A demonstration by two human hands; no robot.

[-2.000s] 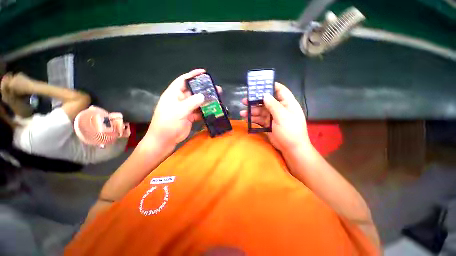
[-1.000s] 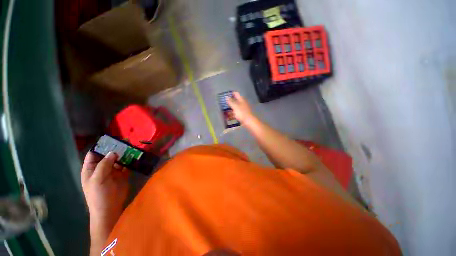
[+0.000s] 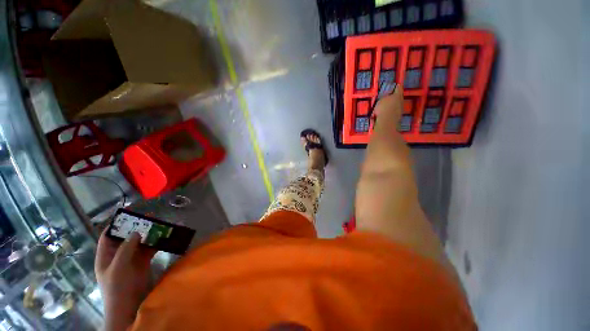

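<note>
My left hand point(image 3: 123, 255) holds the black rear housing point(image 3: 178, 239) with the circuit board point(image 3: 139, 227) facing up, silvery at one end and green near the middle. My right hand point(image 3: 390, 106) reaches out over a red tray point(image 3: 424, 40) with two rows of pockets. A front housing with pale keys point(image 3: 387, 89) shows at its fingertips, tilted over the pockets; whether it touches the tray is unclear. Similar front housings with grey keypads point(image 3: 464, 76) lie in the pockets, and red shows through their windows.
A black tray point(image 3: 391, 18) with keypad parts lies beyond the red one. A red stool point(image 3: 152, 165) and an open cardboard box point(image 3: 165, 55) stand to the left. A bench edge with shiny items point(image 3: 45, 258) is at far left. My sandalled foot point(image 3: 312, 139) is on the floor.
My view has turned from the bench to the floor side. My right hand has moved with the front housing over the red tray. My left hand still holds the rear housing low at the left.
</note>
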